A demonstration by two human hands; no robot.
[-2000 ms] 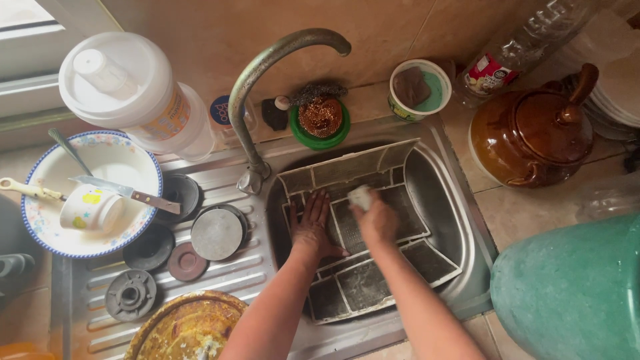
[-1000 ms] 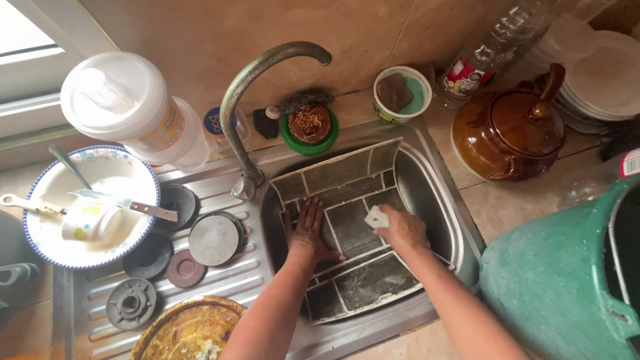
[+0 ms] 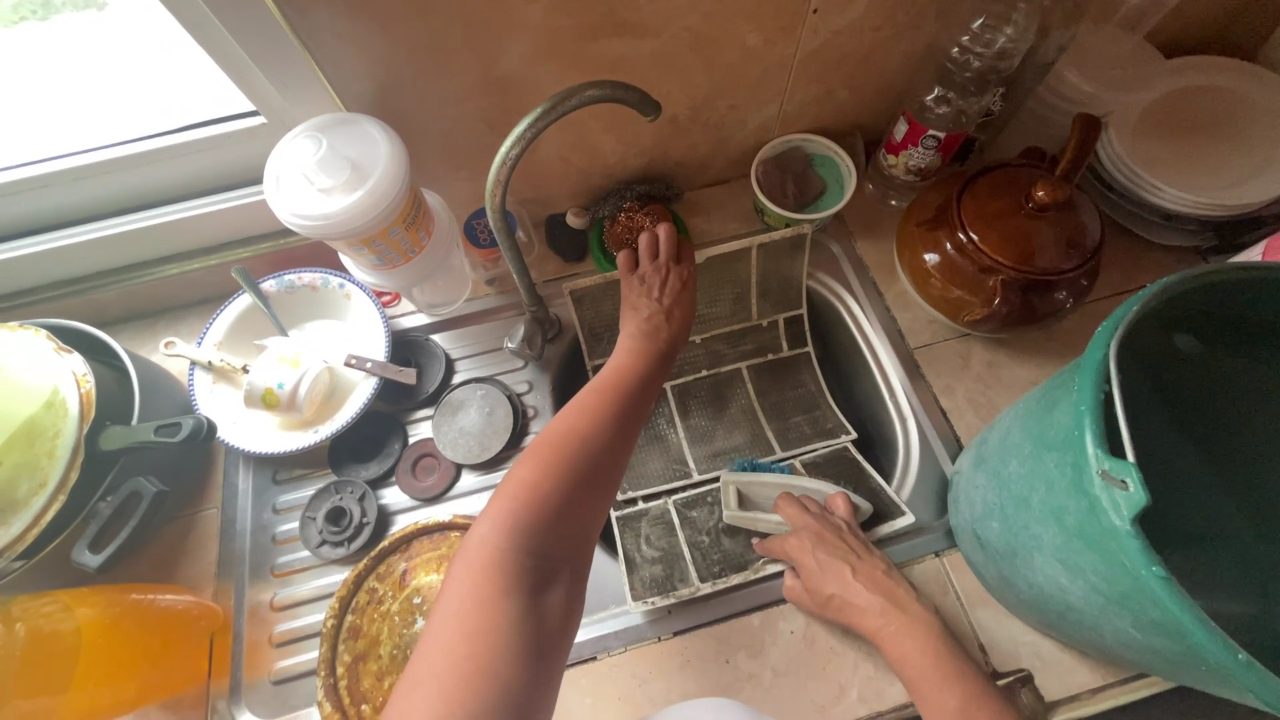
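Note:
A framed mesh filter panel (image 3: 725,405), grey and curved, lies across the steel sink basin (image 3: 890,400). My left hand (image 3: 658,290) is over the panel's back edge, its curled fingertips beside a copper scourer (image 3: 632,222) in a green dish (image 3: 603,245); whether they grip either is unclear. At the front, my right hand (image 3: 835,555) holds a white scrub brush (image 3: 765,500) on its side against the panel, blue bristles facing the back. A curved metal faucet (image 3: 515,170) rises left of the basin.
On the ribbed drainboard (image 3: 285,560) sit several stove burner parts (image 3: 475,422), a bowl with utensils (image 3: 215,400) and a stained round pan (image 3: 385,610). A green bucket (image 3: 1050,470) and a brown lidded pot (image 3: 1000,240) stand right; a tub (image 3: 803,180) and plastic bottle (image 3: 915,140) are behind.
My left hand has moved from the middle of the panel to its back edge by the scourer. My right hand has come from mid-panel to the front, and the brush now shows plainly.

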